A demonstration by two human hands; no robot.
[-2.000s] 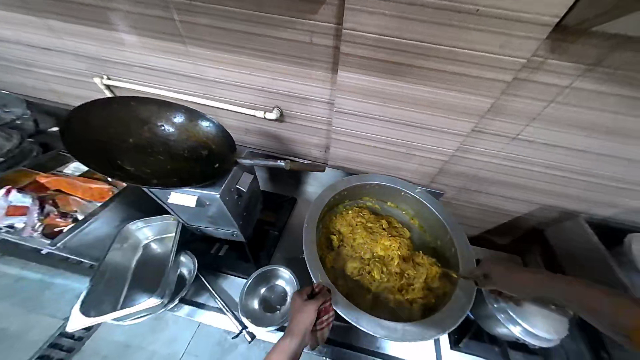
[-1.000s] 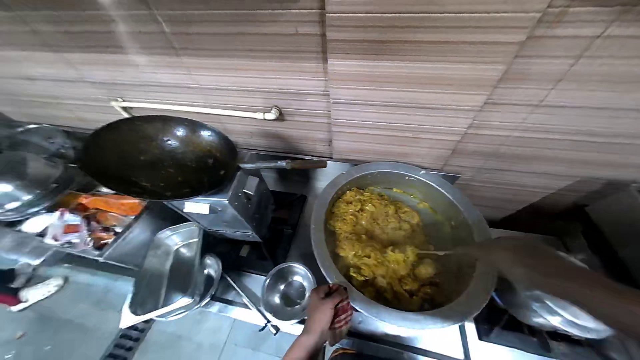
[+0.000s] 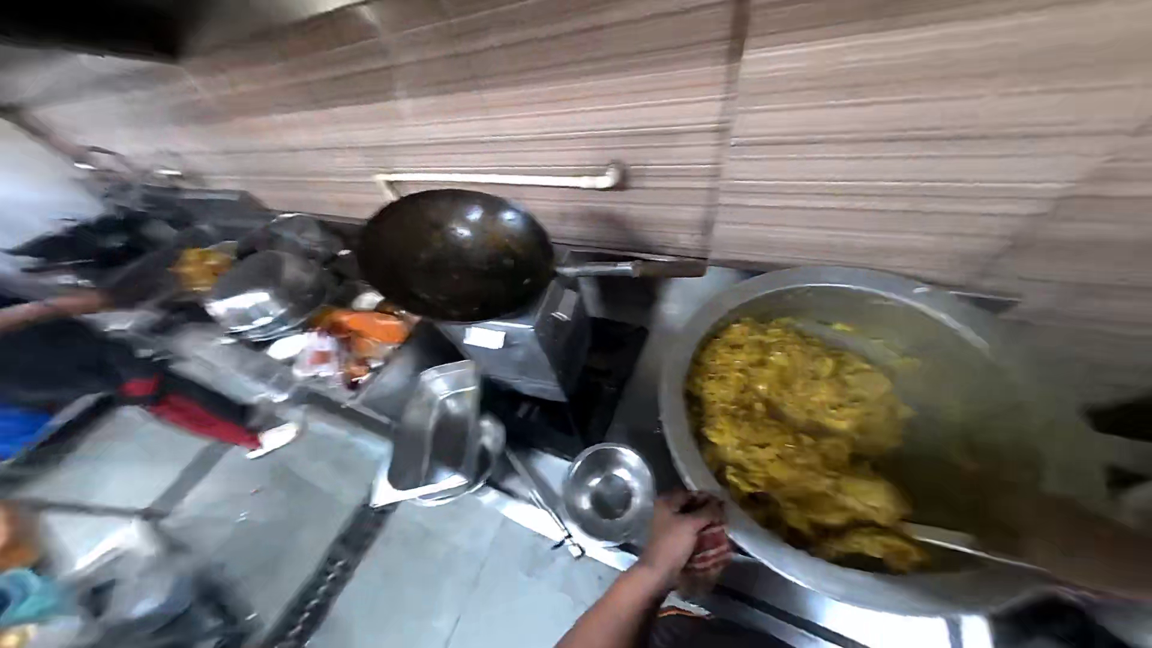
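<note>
A wide metal cooking pot [image 3: 688,432] holds yellow cooked food [image 3: 792,405]. My left hand [image 3: 675,540] grips a red checked cloth [image 3: 708,549] against the near left part of the pot's rim. My right hand and forearm [image 3: 1071,540] are a blur at the lower right, over the pot's edge. A metal utensil's handle [image 3: 963,543] runs from the food toward that hand; the fingers are too blurred to make out. Just left of my left hand sits a small steel bowl [image 3: 610,495].
A dark wok [image 3: 457,256] rests on a metal box left of the pot. A rectangular steel pan [image 3: 438,432] and long-handled utensils [image 3: 540,499] lie near the counter's front edge. Orange packets [image 3: 364,331] and steel bowls lie further left. Another person [image 3: 117,378] stands at the far left.
The view has swung left, bringing another person into sight. My left hand stays with the cloth at the pot's rim. The food now lies heaped more toward the pot's left side.
</note>
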